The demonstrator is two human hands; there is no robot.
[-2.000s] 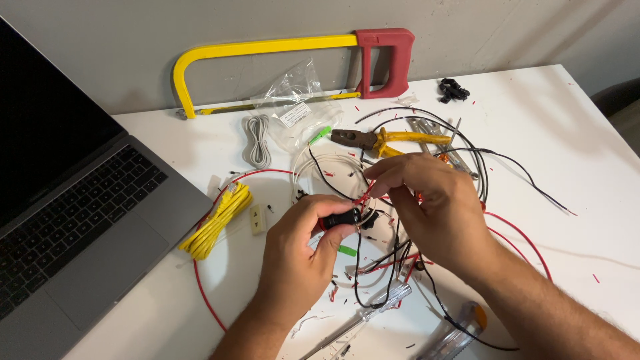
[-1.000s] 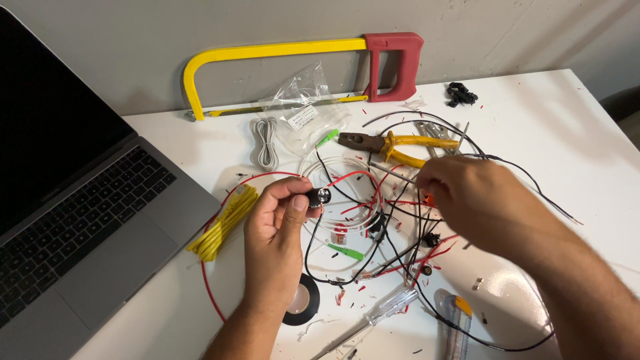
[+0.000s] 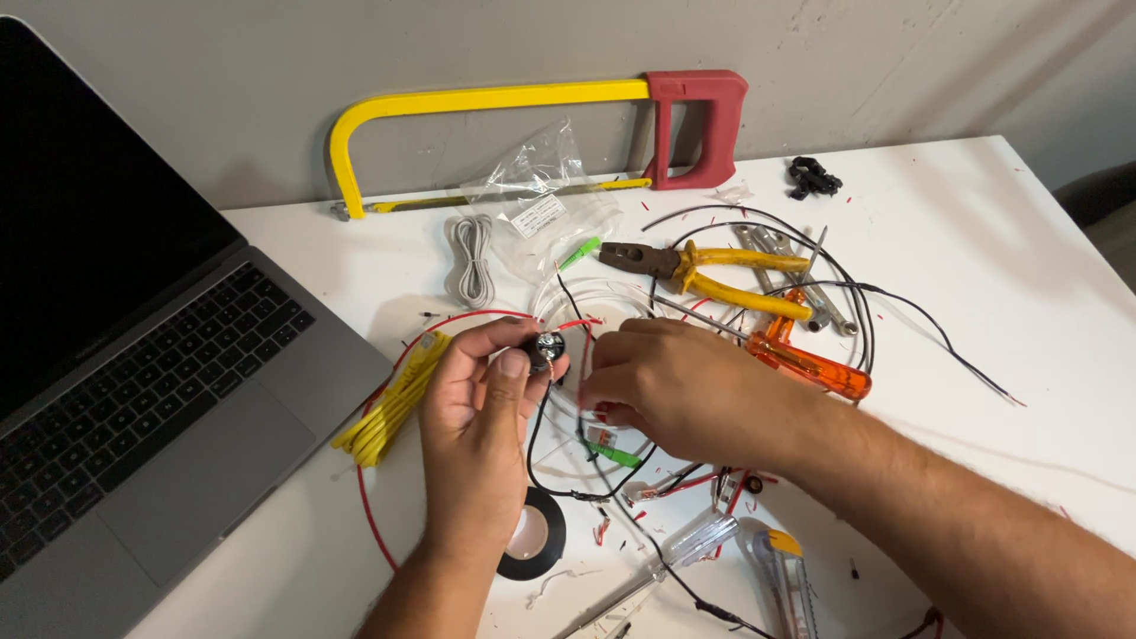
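My left hand [image 3: 484,408] grips a small round black component [image 3: 548,351] between thumb and fingers, its face with metal terminals turned up. A bare copper strand hangs from one terminal, and a red wire [image 3: 577,325] runs from its top toward the right. My right hand [image 3: 666,382] is just right of it, fingers bent down at the red and black wires; its fingertips are partly hidden, so a hold on a wire is not certain. An orange-handled screwdriver [image 3: 812,366] lies beyond the right hand, near yellow-handled combination pliers [image 3: 723,271].
A laptop [image 3: 204,426] stands at left beside a bundled yellow cable [image 3: 390,399]. A hacksaw [image 3: 497,98] leans on the wall. Black tape [image 3: 555,532], a clear-handled screwdriver [image 3: 697,543], a utility knife [image 3: 781,577], wrenches [image 3: 830,311] and wire scraps lie about.
My right hand has moved left from beside the pliers to the wires near the black component. My left hand keeps hold of the component.
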